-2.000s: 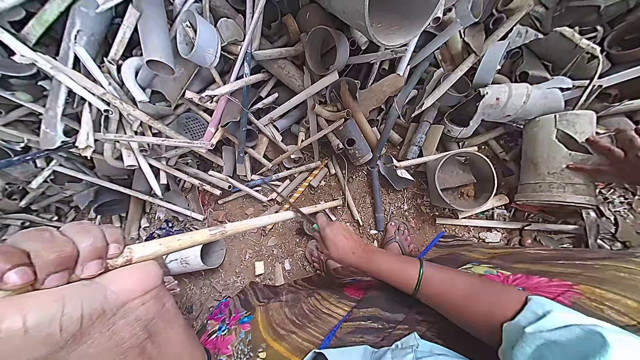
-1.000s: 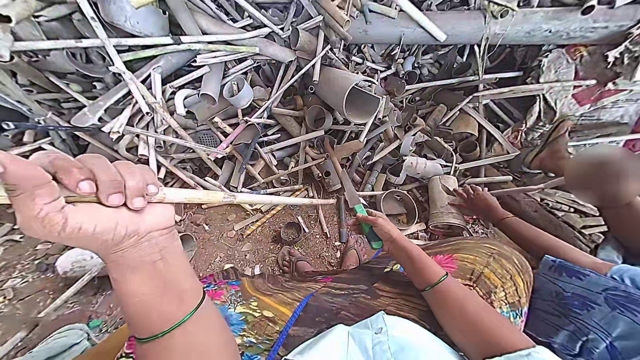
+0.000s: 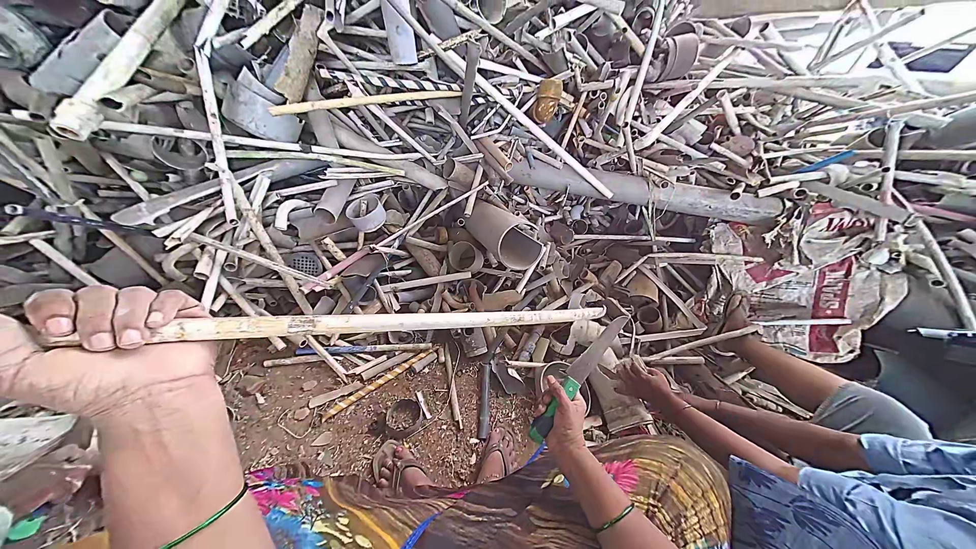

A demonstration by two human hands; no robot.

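Note:
My left hand (image 3: 122,335) is closed around one end of a long, thin, whitish pipe (image 3: 381,322), which stretches level to the right across the view. In my right hand (image 3: 563,415) is a knife with a green handle (image 3: 555,408); its broad blade (image 3: 598,349) points up and to the right, close to the pipe's far end. Whether blade and pipe touch, I cannot tell. A yellow-striped stick (image 3: 377,385) and a short dark ring of pipe (image 3: 404,416) lie on the soil below the pipe, near my sandaled feet.
A big heap of scrap plastic pipes (image 3: 457,175) fills the ground ahead. A wide grey pipe (image 3: 648,191) lies across it. At the right, a co-worker's hands (image 3: 648,385) reach to the heap's edge, near a torn printed sack (image 3: 823,282).
The knife blade, low along the pipe two seconds ago, now points upward near its far end. The view has shifted and takes in more of the heap and the co-worker.

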